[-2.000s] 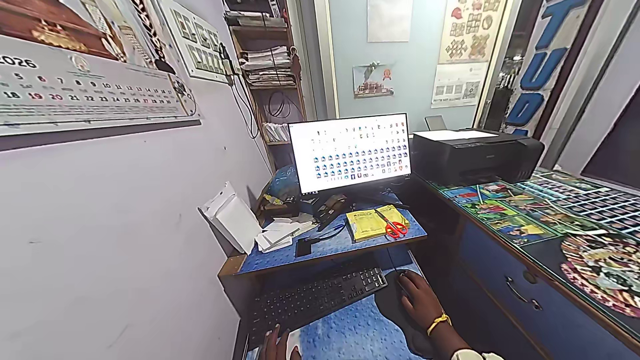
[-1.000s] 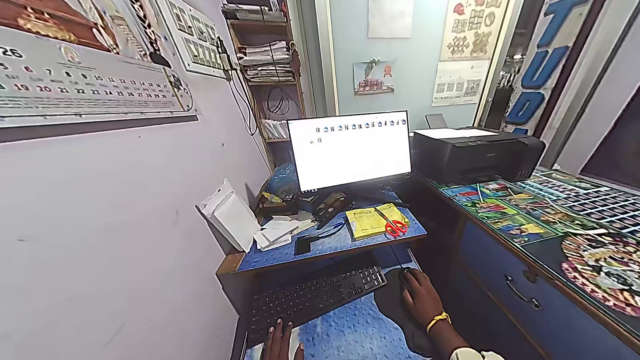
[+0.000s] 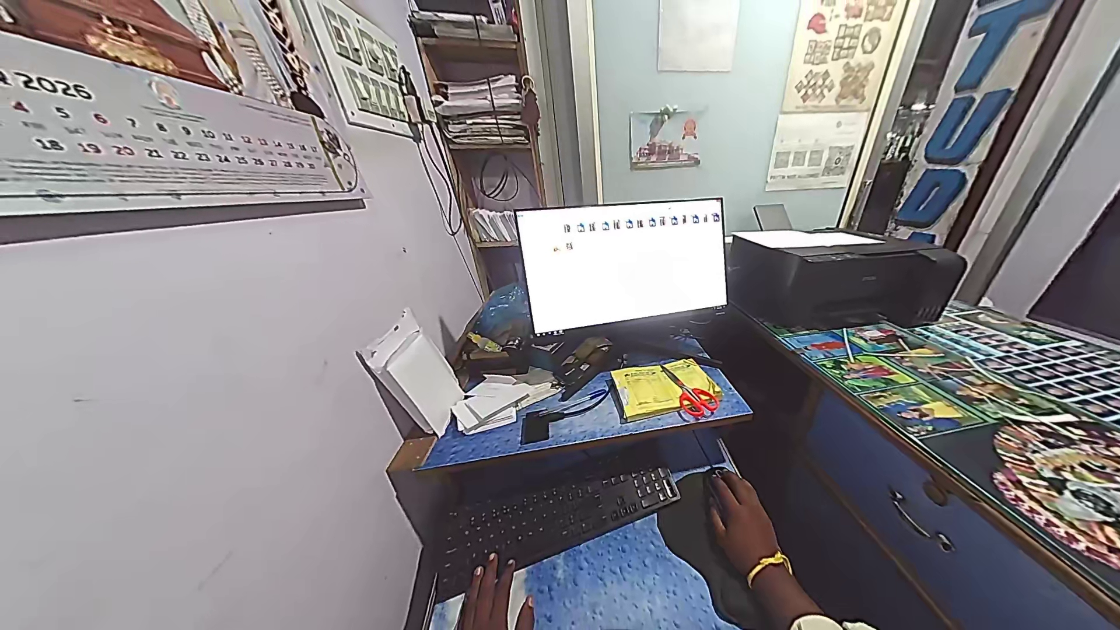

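Observation:
My right hand (image 3: 740,521), with a yellow band at the wrist, rests over a dark computer mouse (image 3: 717,477) on a black mouse pad (image 3: 691,534). My left hand (image 3: 494,599) lies flat at the bottom of the view, fingertips beside the lower left edge of a black keyboard (image 3: 569,512), holding nothing. Keyboard and pad sit on a blue patterned tray (image 3: 604,577). Above them, the lit monitor (image 3: 623,271) shows small icons near the top of a white window. My right palm hides most of the mouse.
On the blue shelf (image 3: 490,448) lie red-handled scissors (image 3: 698,402) on a yellow pad (image 3: 646,392), white paper slips (image 3: 490,404) and a dark cable (image 3: 584,404). A white box (image 3: 416,376) leans at the left wall. A black printer (image 3: 849,276) stands on the right counter (image 3: 945,437).
The monitor changed from many rows of icons to a mostly white window with few icons. My left hand moved slightly onto fuller view; my right hand stayed at the mouse.

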